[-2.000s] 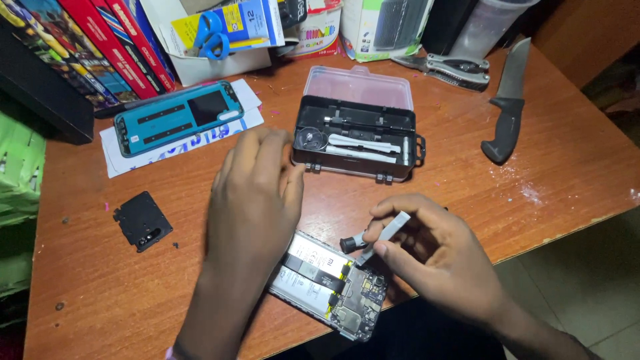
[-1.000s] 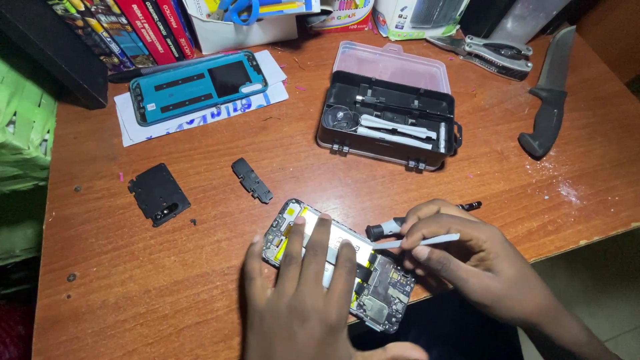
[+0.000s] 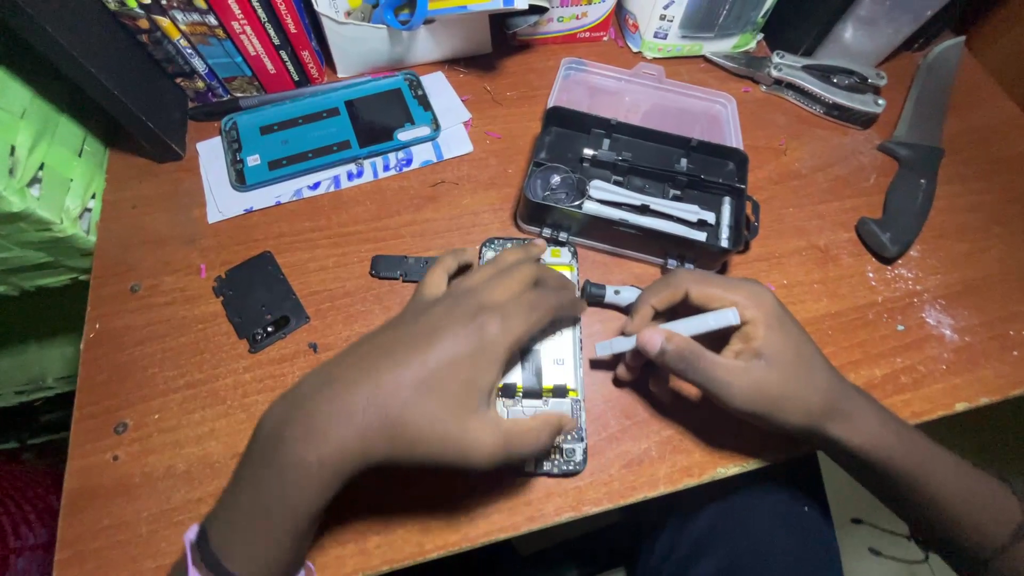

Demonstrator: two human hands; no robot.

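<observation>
An opened smartphone [image 3: 552,376] lies with its battery and circuit board exposed, its long side running away from me. My left hand [image 3: 448,360] is spread over it, fingers apart across its upper part and covering much of it; whether it grips the phone's edges is unclear. Between the thumb and fingers of my right hand [image 3: 720,352] is a flat grey pry tool [image 3: 696,323], just right of the phone. A screwdriver [image 3: 612,294] lies by those fingers, partly hidden. A small black plastic part [image 3: 396,268] sits left of the phone, beyond my left hand. Further left is a black cover plate [image 3: 262,300].
Beyond the phone stands an open black tool case [image 3: 640,224] with white pry tools. A teal back cover [image 3: 320,128] rests on paper [image 3: 220,192] at the back left. A multi-tool [image 3: 832,84] and a knife [image 3: 904,184] lie at the right. Books [image 3: 248,48] stand at the back.
The phone has turned from a slanted position to nearly straight away from me. My left hand now lies across it from the left. The grey pry tool is now off the phone, to its right.
</observation>
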